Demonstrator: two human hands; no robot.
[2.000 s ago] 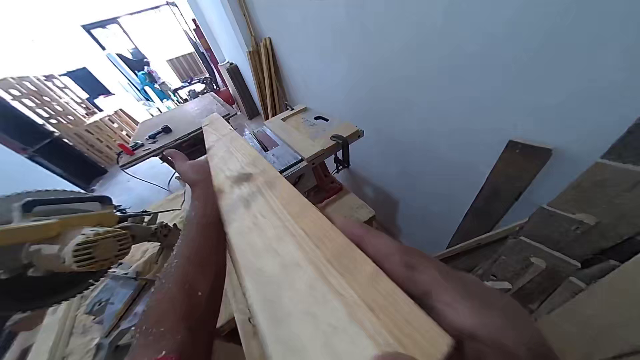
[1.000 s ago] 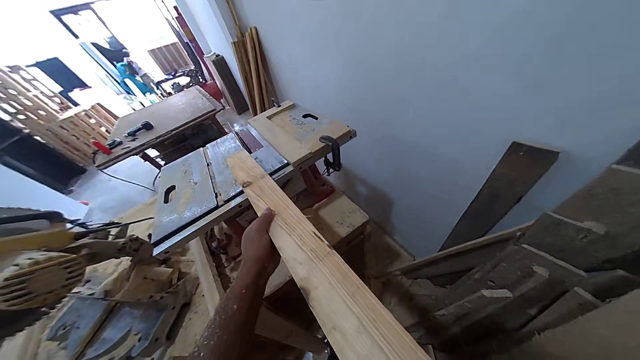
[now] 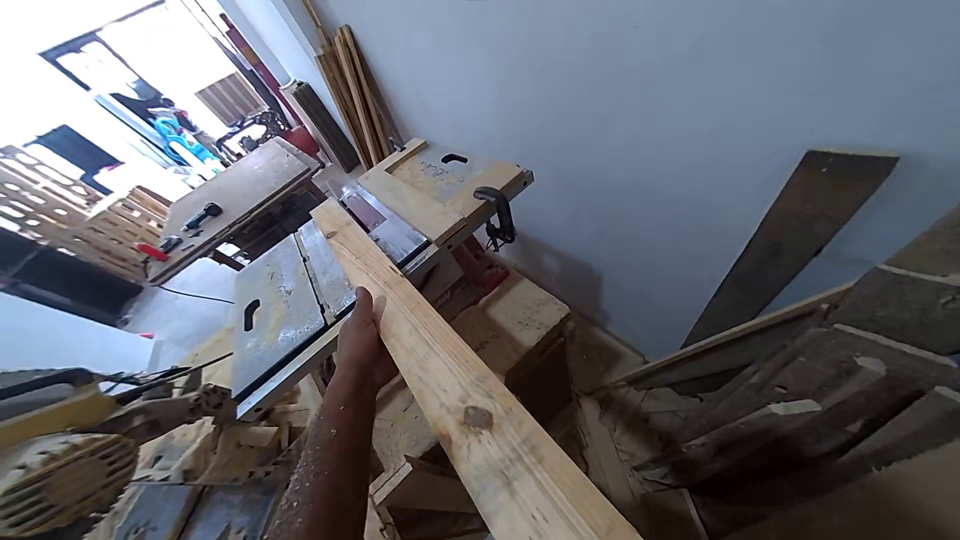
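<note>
A long pine board (image 3: 450,367) with knots runs from the bottom of the view up to the table saw, its far end over the metal top (image 3: 326,262). My left hand (image 3: 363,341) grips the board's left edge just short of the saw table, thumb on top; sawdust coats the forearm. My right hand is out of view. Beyond the board's far end lie the saw's throat plate (image 3: 364,210) and a wooden fence board (image 3: 420,195), with a black-handled clamp (image 3: 496,214) at its right corner.
A yellow miter saw (image 3: 67,472) stands at lower left. Rough planks (image 3: 847,375) are stacked at right, and a dark board (image 3: 787,247) leans on the wall. Farther off, a worktable (image 3: 240,195) holds a cordless drill (image 3: 202,216). Offcuts (image 3: 427,487) lie below the board.
The board has gone from held up close to the camera to lower, its far end over the saw table. My right hand, seen on the board's near part two seconds ago, has left the view.
</note>
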